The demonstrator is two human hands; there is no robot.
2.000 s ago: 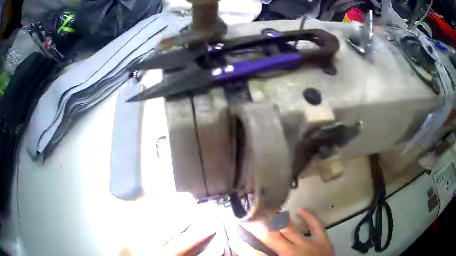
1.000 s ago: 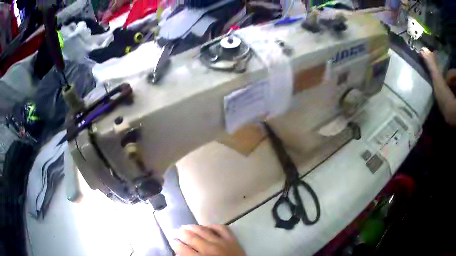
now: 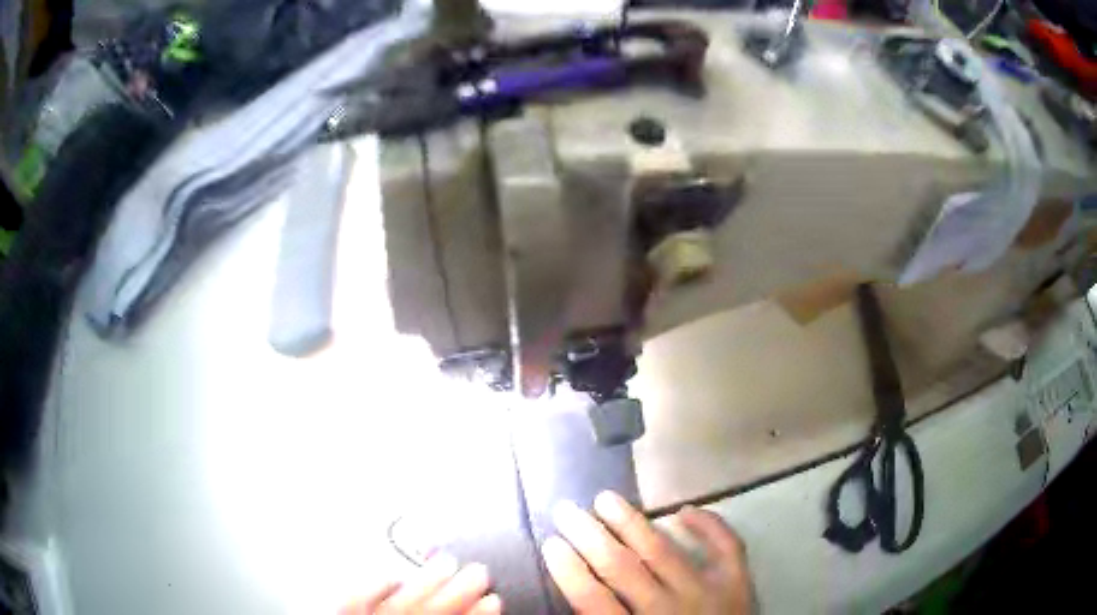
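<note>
Grey cut fabric pieces (image 3: 582, 460) lie on the white table in front of the needle area of the cream sewing machine (image 3: 794, 228); a dark line runs lengthwise between them. My right hand (image 3: 650, 565) lies on the fabric with fingers spread, just in front of the small grey block (image 3: 617, 421). My left hand (image 3: 427, 589) is at the bottom edge, partly cut off, with its fingertips at the fabric's left side. The presser foot and needle are lost in glare.
Black shears (image 3: 884, 481) lie right of the needle. Purple-marked snips (image 3: 541, 79) lie on the machine head. A long grey bar (image 3: 308, 258) and a stack of light grey panels (image 3: 193, 198) are at left. A thread loop (image 3: 407, 541) lies near my left hand.
The view swung right and back. My left hand, out of view one second ago, shows again. The fabric shows more clearly under my right hand.
</note>
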